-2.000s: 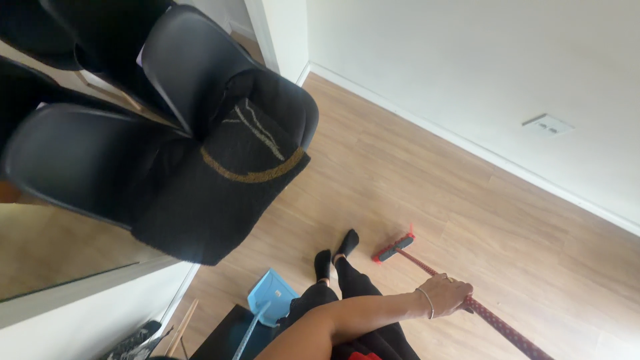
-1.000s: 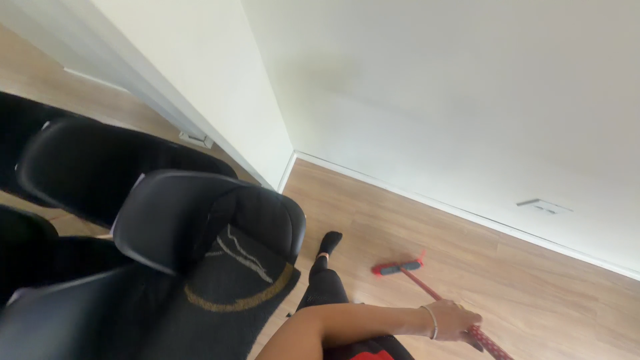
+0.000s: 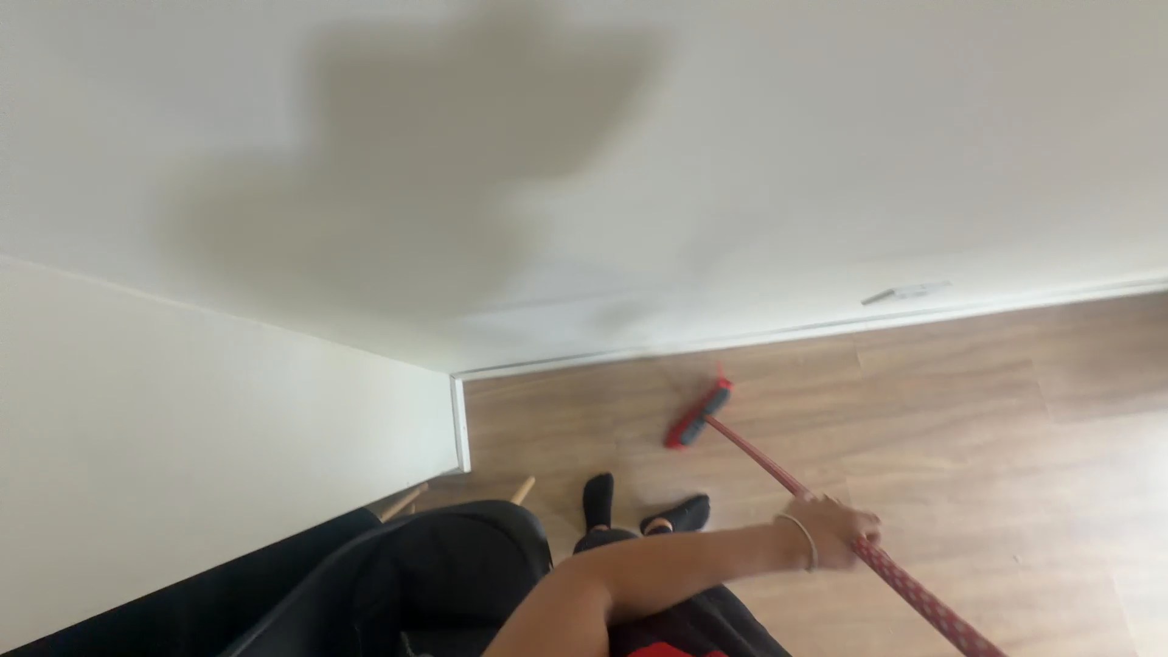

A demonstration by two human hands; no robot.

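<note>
A broom with a red and grey head (image 3: pixel 700 415) rests on the wood floor, its head slanting near the foot of the wall. From it a red patterned handle (image 3: pixel 922 598) runs down to the right and leaves the frame. My left hand (image 3: pixel 830 531), with a band at the wrist, is closed around this handle partway along, the arm reaching across my body. My right hand is outside the view, as is the handle's upper end.
White walls meet at a corner by the baseboard (image 3: pixel 461 424). A black chair (image 3: pixel 456 566) with wooden legs stands at lower left, close to my black-socked feet (image 3: pixel 598 500). A socket plate (image 3: pixel 920 290) sits low on the wall. Wood floor (image 3: pixel 985 438) extends right.
The view has swung toward the wall corner; the blue dustpan and the draped cloth seen earlier are out of sight. The broom head has turned on the floor, and my left hand still holds the handle.
</note>
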